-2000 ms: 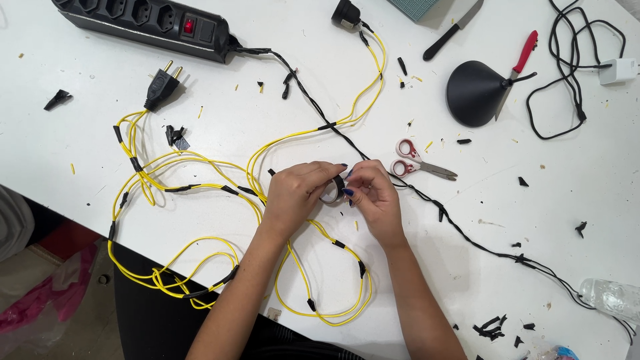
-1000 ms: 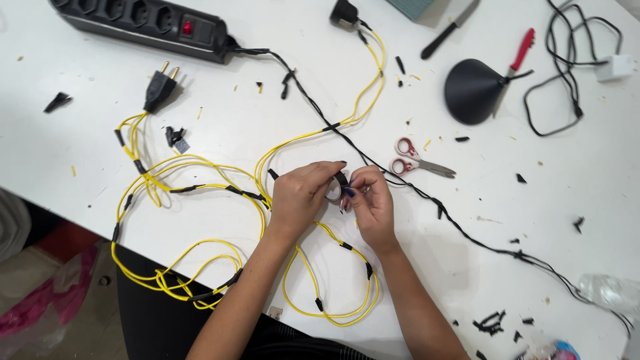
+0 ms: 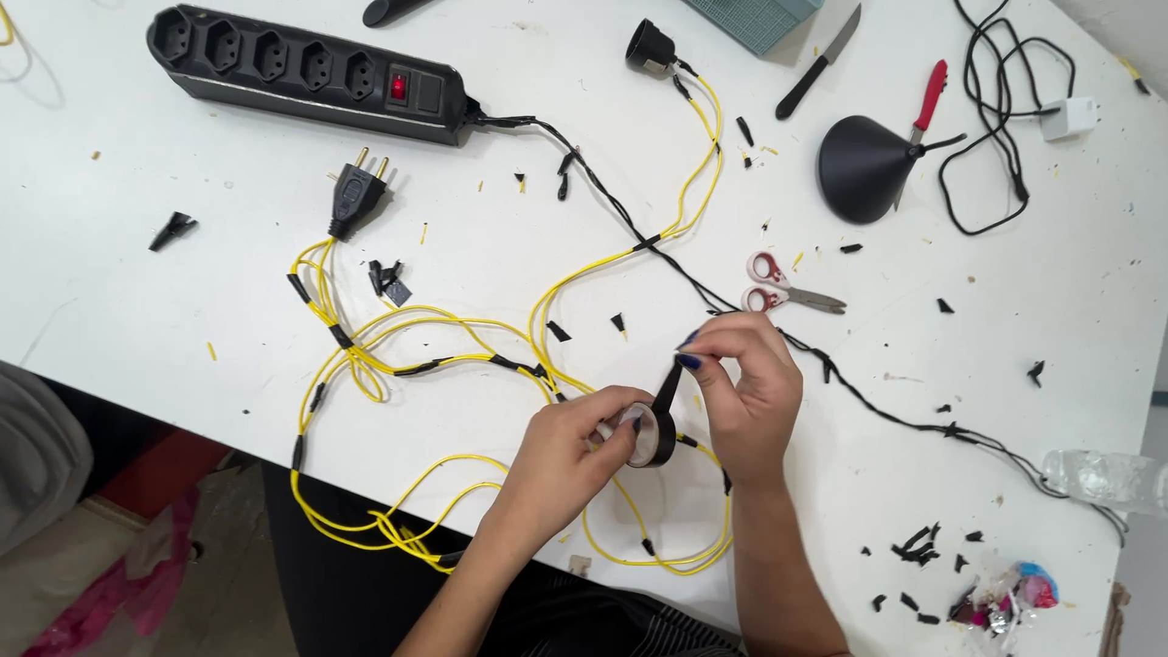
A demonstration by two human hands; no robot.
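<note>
My left hand (image 3: 570,456) holds a roll of black electrical tape (image 3: 664,440) by its pale core. A short strip of tape runs up from the roll, its end pinched between the thumb and finger of my right hand (image 3: 748,392). Beneath and beside my hands lie yellow wires (image 3: 438,315), bound at intervals with black tape. They join a black two-pin plug (image 3: 358,193) at the left and run up to a black lamp socket (image 3: 650,46) at the top. Red-and-white scissors (image 3: 794,290) lie just above my right hand.
A black power strip (image 3: 310,78) is at the upper left, its twisted black cable (image 3: 602,187) crossing the table. Upper right: a black-handled knife (image 3: 821,64), a black cone (image 3: 862,169), a red-handled knife (image 3: 931,96) and a white charger (image 3: 1068,119). A clear bottle (image 3: 1104,479) and tape scraps are at right.
My right hand has drawn away from the roll, and a strip of black tape now stretches between my hands. Earlier both hands were close together at the roll.
</note>
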